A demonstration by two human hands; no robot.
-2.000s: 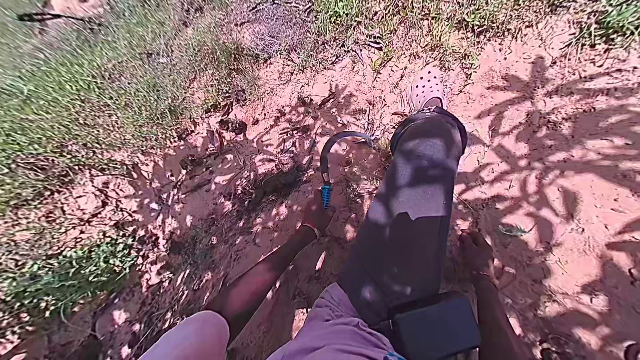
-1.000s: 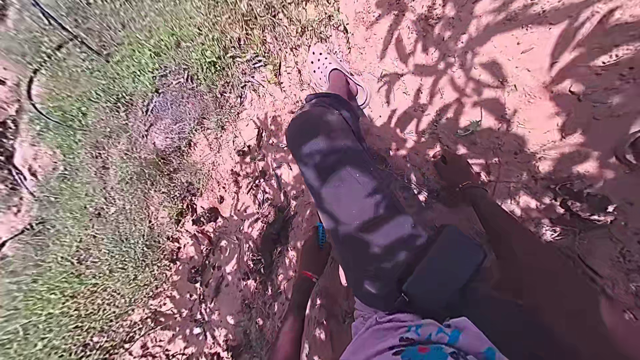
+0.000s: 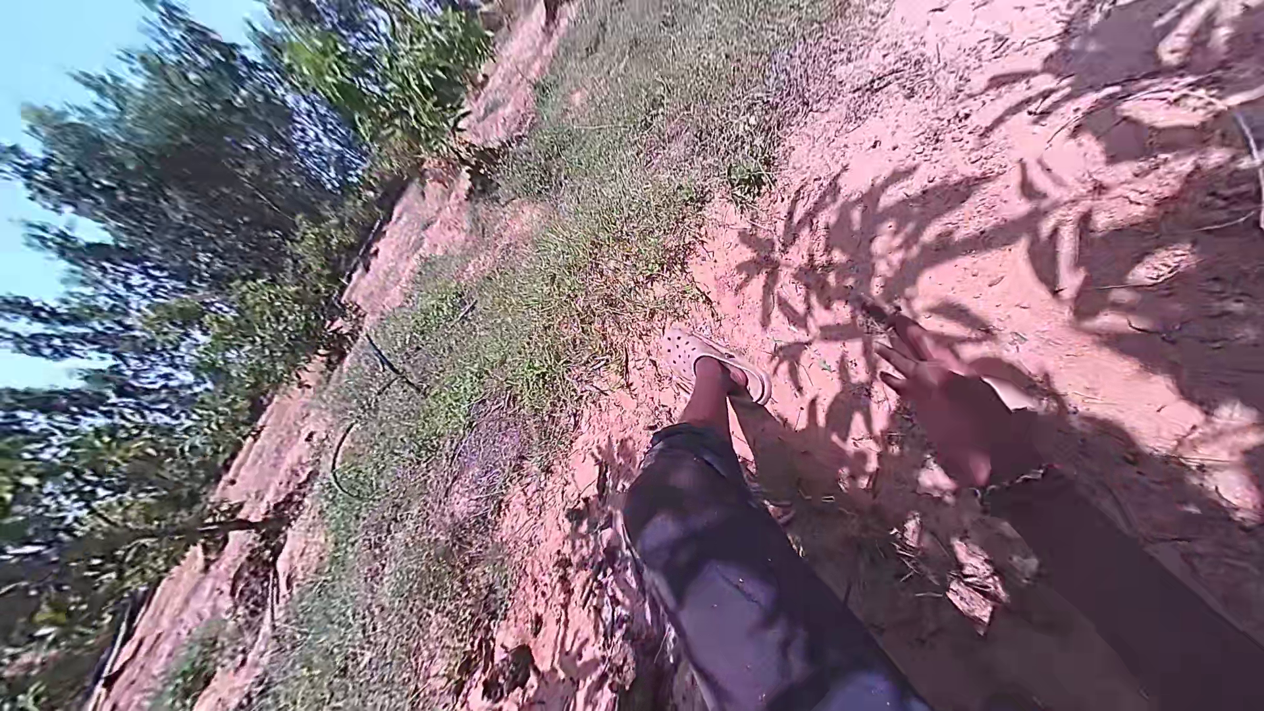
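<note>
My right hand (image 3: 938,400) is stretched out over the reddish soil at the right, its fingers apart and nothing visible in them. Leaf shadows fall on the ground around it. To its left, my foot wears a light pink clog with holes (image 3: 719,361), below the rolled cuff of a dark trouser leg (image 3: 760,583). My left hand is out of view, and so is the sickle-like curved tool with a blue handle that an earlier frame shows in it.
Low grass (image 3: 583,296) runs along the left of the bare soil (image 3: 987,237). A thin dark hose or cable (image 3: 341,459) curves through it. Leafy trees (image 3: 227,178) stand at the upper left. Dry leaves or clods (image 3: 973,588) lie below my right hand.
The view has swung widely, bringing in trees and sky. My right hand, earlier low beside the leg, is now reaching out with fingers spread. My left hand has gone out of view.
</note>
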